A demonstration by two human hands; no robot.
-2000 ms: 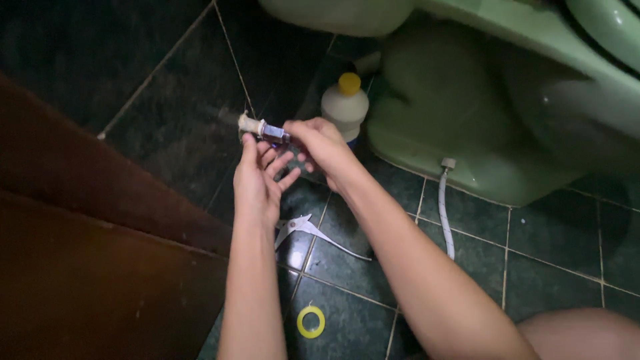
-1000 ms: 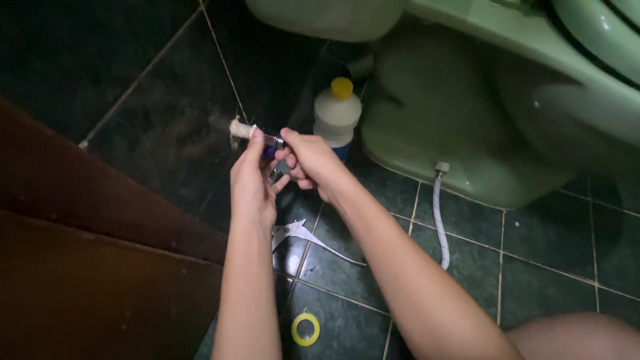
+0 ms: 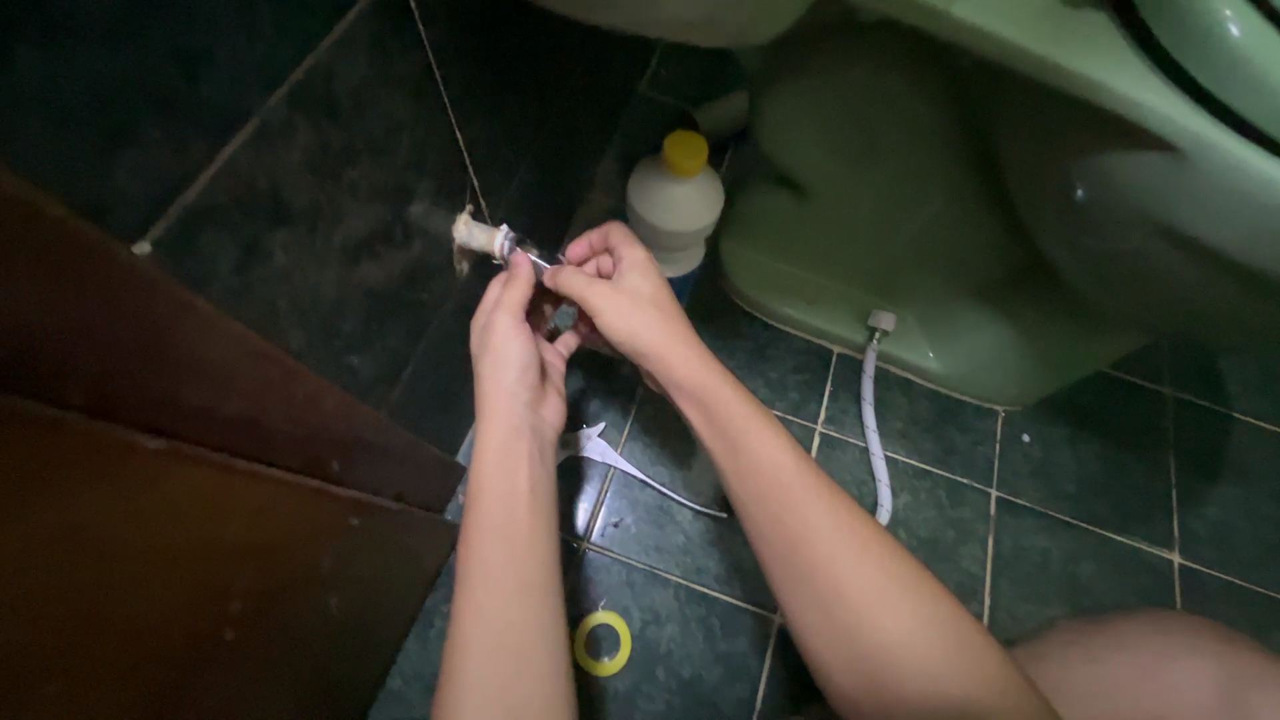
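A whitish pipe stub sticks out from the dark tiled wall, with a shiny metal valve fitting at its end. My left hand is at the fitting from below, its thumb against the joint with the stub and the other fingers partly curled. On the fitting's outer end, my right hand pinches with thumb and fingers, which hide part of the metal. Below the hands, a metal locking pliers-like tool lies on the floor, partly behind my left wrist. A yellow tape roll lies nearer to me.
A white bottle with a yellow cap stands just behind my right hand. The green toilet base rises at the right, with a braided flexible hose on the floor before it. A brown wooden door or panel fills the lower left.
My left hand has closed in on the fitting since the earliest frame, where its fingers were spread below. My right hand stays at the outer end, its fingers now bent differently.
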